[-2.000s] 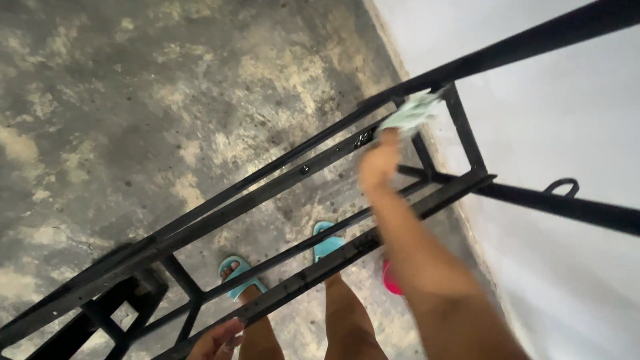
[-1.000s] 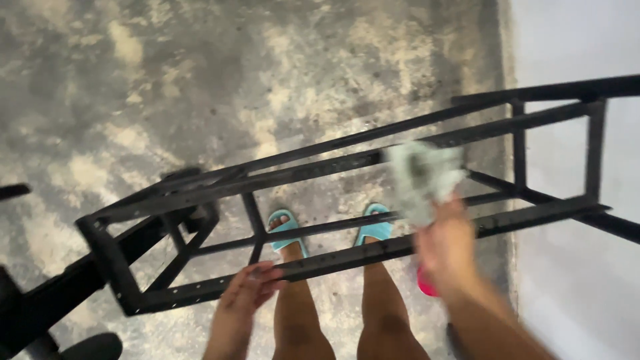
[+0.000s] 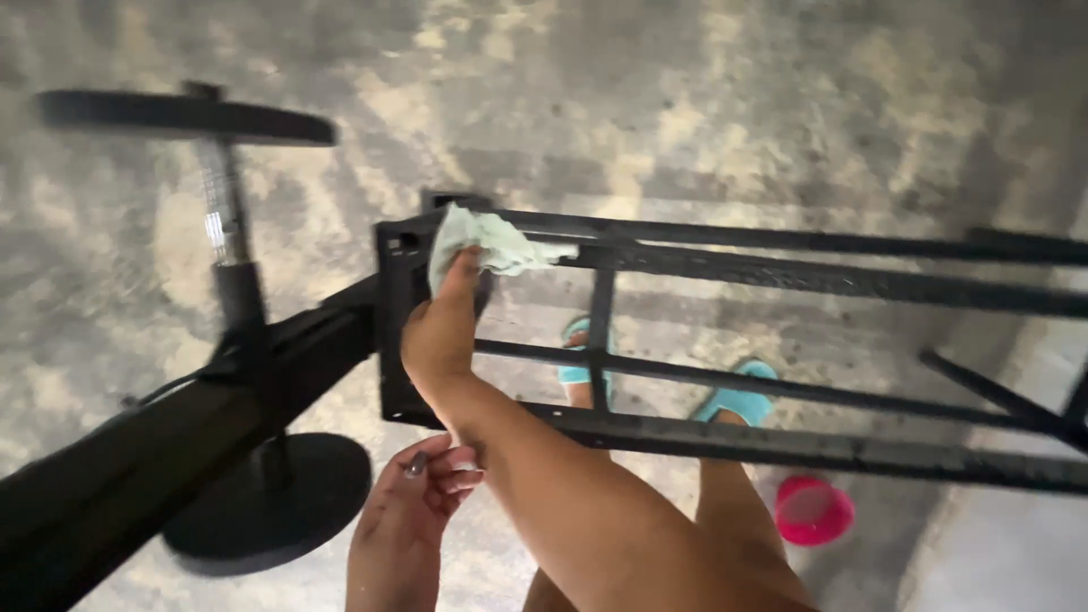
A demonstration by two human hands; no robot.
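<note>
A black metal frame (image 3: 799, 276) of parallel rails and crossbars stretches across the view at about thigh height. My right hand (image 3: 442, 331) holds a pale green cloth (image 3: 489, 238) against the far corner at the frame's left end. Part of that corner is hidden by the cloth and hand. Below the near left corner is my left hand (image 3: 416, 501), palm up with fingers loosely curled and holding nothing, close beside my right forearm.
At the left, a thick black beam (image 3: 161, 442) joins the frame's end, with a round black disc (image 3: 280, 501) below it and a black padded piece (image 3: 187, 117) on a post. A pink bowl (image 3: 813, 510) is on the stained floor, near my feet in turquoise slippers (image 3: 748, 395). A pale wall stands right.
My right hand has carried the cloth leftward along the frame to its left end. My left hand, earlier on the near rail, has let go of it. The view has swung left.
</note>
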